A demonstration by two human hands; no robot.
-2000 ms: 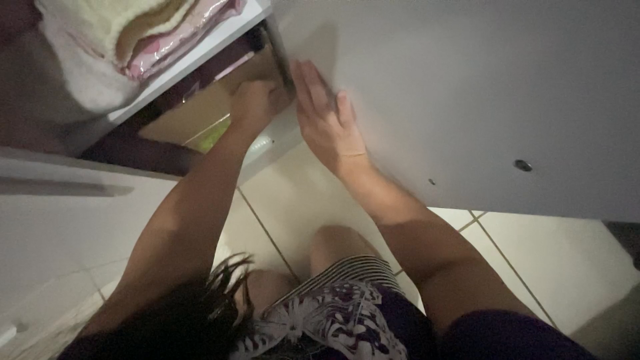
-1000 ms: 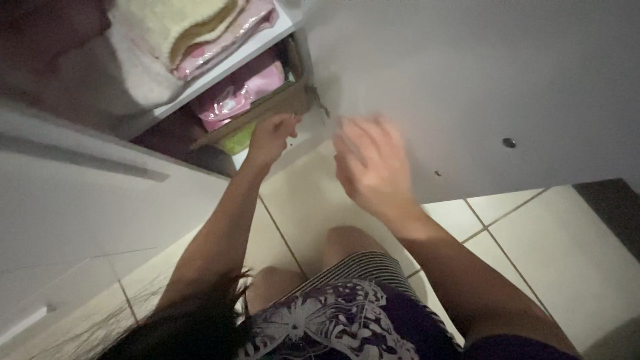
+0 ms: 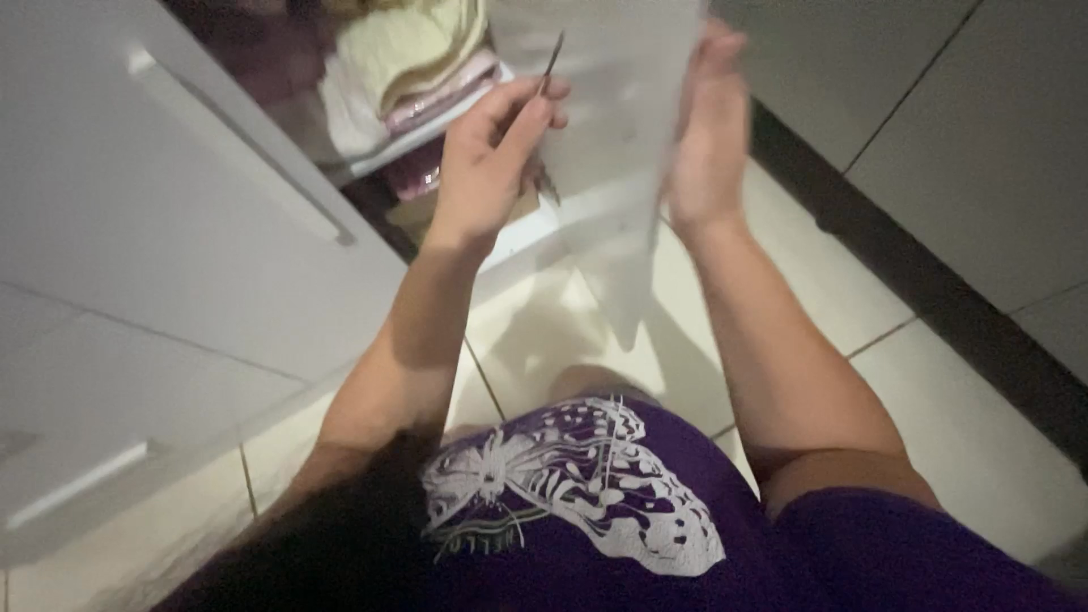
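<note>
Between the thumb and fingers of my left hand [image 3: 493, 153] is a thin dark pointed tool [image 3: 554, 61]; its exact kind is hard to tell. My right hand [image 3: 712, 136] lies flat along the outer side of a white cabinet door [image 3: 620, 144], fingers straight and holding nothing. The door stands swung out, seen nearly edge-on. Near its lower hinge side, just below my left hand, is a small dark metal part [image 3: 548, 183], probably a hinge.
Folded cream and pink cloths [image 3: 416, 51] lie on a white shelf [image 3: 416, 140] behind my left hand. Under it are pink packed items and a cardboard box [image 3: 416, 217]. A closed white door with a long handle [image 3: 246, 153] is at left. Tiled floor [image 3: 544, 314] lies below.
The door has swung from facing me broadly to nearly edge-on. My right hand has moved from its face to its outer side. My left hand has risen from the lower compartment, and the thin tool now shows.
</note>
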